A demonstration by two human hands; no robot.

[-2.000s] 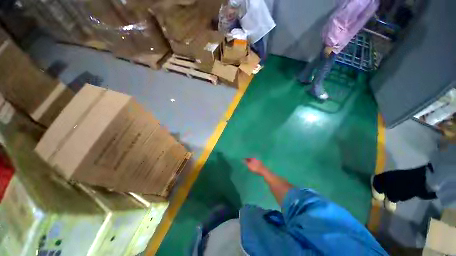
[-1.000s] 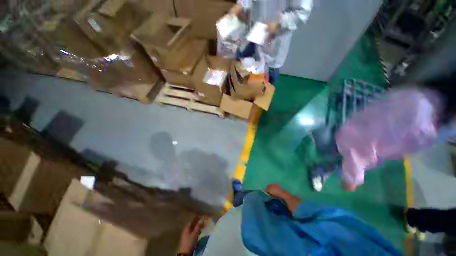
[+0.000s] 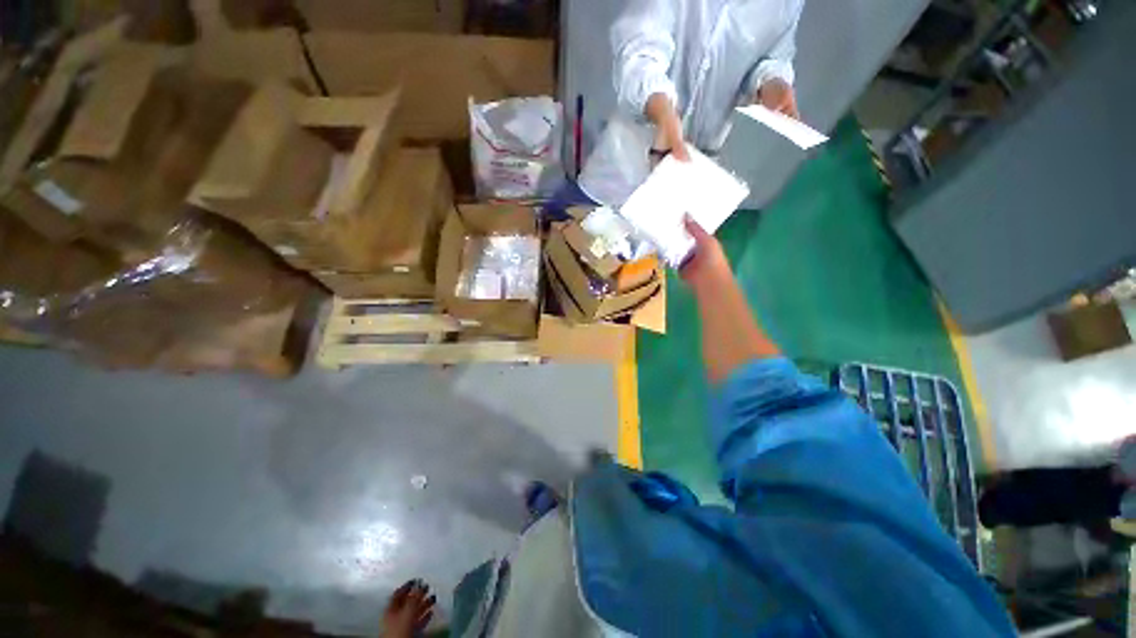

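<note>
A flat white printed-list-like sheet (image 3: 683, 199) is at the upper middle. My right hand (image 3: 700, 249) reaches up with its arm stretched out and grips the sheet's lower edge. A co-worker's hand (image 3: 669, 128) is at the same sheet's upper edge. The co-worker's other hand (image 3: 777, 100) holds a second white sheet (image 3: 782, 126) to the right. My left hand (image 3: 409, 608) is low at the bottom edge, partly cut off, with its fingers apart and nothing seen in it.
An open carton of clear-bagged goods (image 3: 446, 266) stands by a pallet (image 3: 374, 354). Beside it are a carton of scraps (image 3: 576, 304) and a white sack (image 3: 516, 150). Wrapped cartons (image 3: 162, 299) are left; a metal cart (image 3: 916, 405) is right. Another person's dark sleeve or leg (image 3: 1053, 497) shows far right.
My right arm has stretched forward and its hand has taken hold of the co-worker's sheet. The view has moved closer to the co-worker and cartons. The person in pink is out of view.
</note>
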